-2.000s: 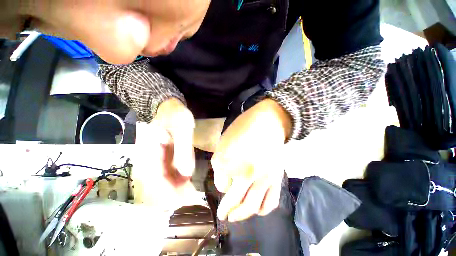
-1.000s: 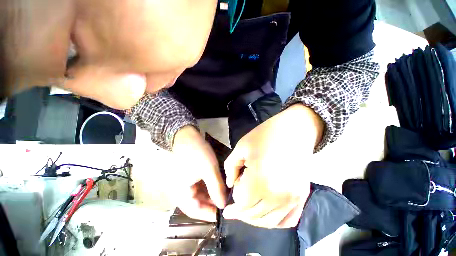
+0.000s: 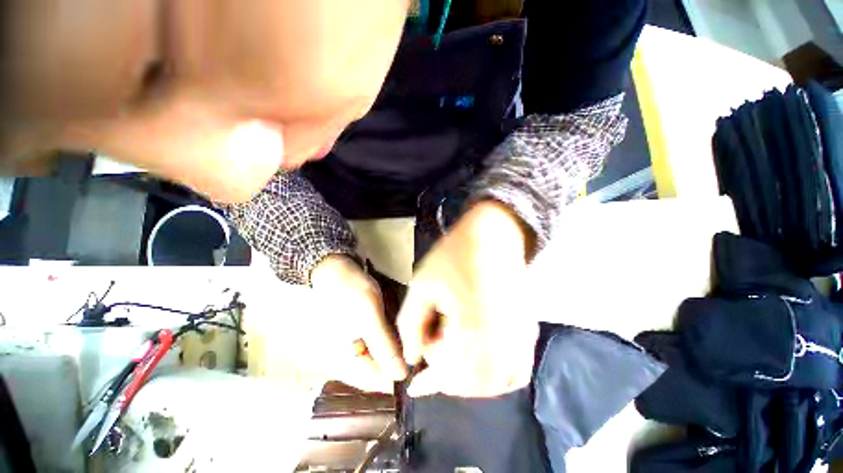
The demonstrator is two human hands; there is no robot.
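My left hand (image 3: 471, 319), on the picture's right, has its thumb and fingers closed on the edge of a black cloth piece (image 3: 476, 430). My right hand (image 3: 351, 319), on the picture's left and overexposed, pinches the same edge, its fingertips meeting the left hand's. The cloth lies at lower centre beside the brownish, ridged machine plate (image 3: 347, 430). A smoother grey flap (image 3: 592, 383) spreads from the cloth's right side. A narrow dark strip shows between the wrists. Small dark metal parts are just below the fingertips; the needle cannot be made out.
A white machine head (image 3: 208, 420) is at lower left, with red-handled snips (image 3: 139, 379) and black thread guides (image 3: 97, 309) by it. A black stack (image 3: 772, 171) and a pile of black bags (image 3: 739, 337) stand at right. A face fills the upper left.
Both hands have come together at the cloth edge from apart two seconds ago. In the last second my left hand and sleeve moved towards the picture's left, and the grey flap shifted slightly.
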